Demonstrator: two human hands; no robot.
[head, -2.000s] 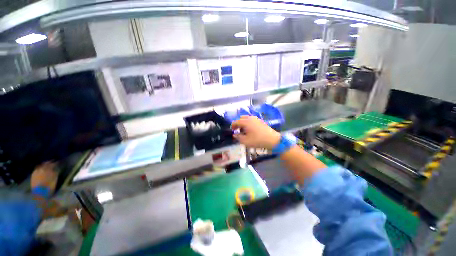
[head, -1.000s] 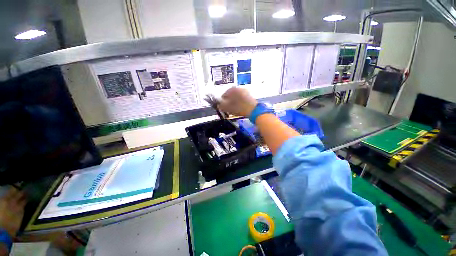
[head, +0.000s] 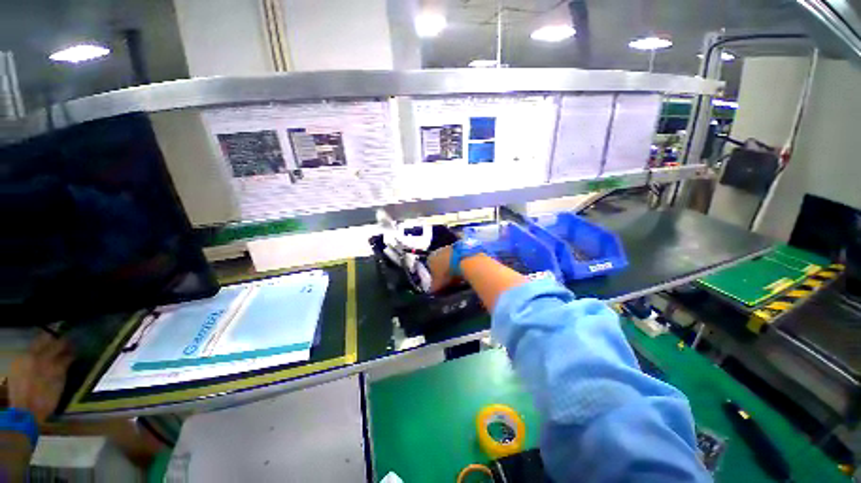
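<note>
My right hand [head: 446, 268] reaches into the black bin [head: 444, 309] on the shelf. Its fingers are hidden among white and silver pieces [head: 406, 247] that stick up above the bin's left side, so its grip cannot be told. My left hand [head: 40, 374] is at the far left edge by the dark monitor, blurred and partly cut off; whether it holds anything cannot be told. Two blue bins [head: 590, 255] with small dark contents stand right of the black bin.
A clipboard with papers [head: 227, 325] lies left on the shelf [head: 661, 247]. Below are a silver enclosure [head: 274, 439], a yellow tape roll [head: 500, 430], an amber ring [head: 475, 474] and a black driver [head: 755, 440] on the green mat [head: 425, 406]. A dark monitor [head: 94, 217] stands left.
My right hand was above the black bin with a dark, thin item; it has come down into the bin. White pieces now stand higher there. The view has shifted slightly.
</note>
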